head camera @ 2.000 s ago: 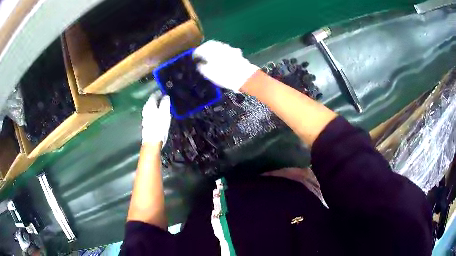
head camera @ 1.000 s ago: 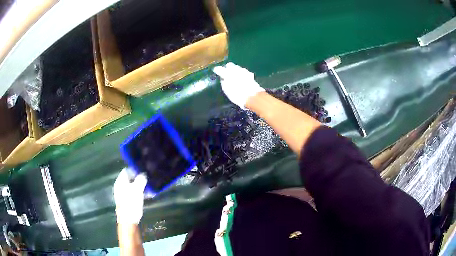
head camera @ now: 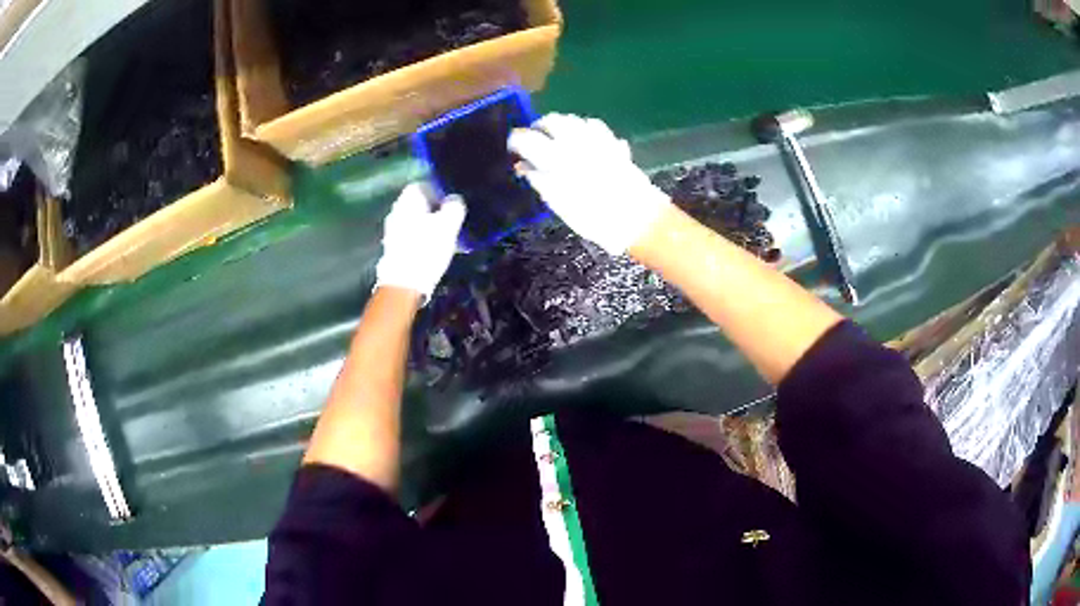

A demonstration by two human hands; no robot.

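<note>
A blue parts bin [head camera: 486, 166] with dark contents stands tilted in view at the back edge of a heap of black fittings and shiny small metal pieces [head camera: 592, 284]. My left hand [head camera: 420, 240], in a white glove, holds the bin's left side. My right hand [head camera: 592, 180], also in a white glove, is at the bin's right side, its fingertips over the rim; whether they grip it or a part inside cannot be told.
Cardboard cartons [head camera: 409, 95] of black parts stand behind and to the left. A mallet [head camera: 815, 201] lies right of the heap. A silver profile [head camera: 95, 429] lies at left on the green sheeting. Plastic-wrapped cardboard [head camera: 1007, 343] is at the right.
One second ago the bin was lower left in my left hand, with my right hand away from it. The bin has moved back up behind the heap, and my right hand has come to it.
</note>
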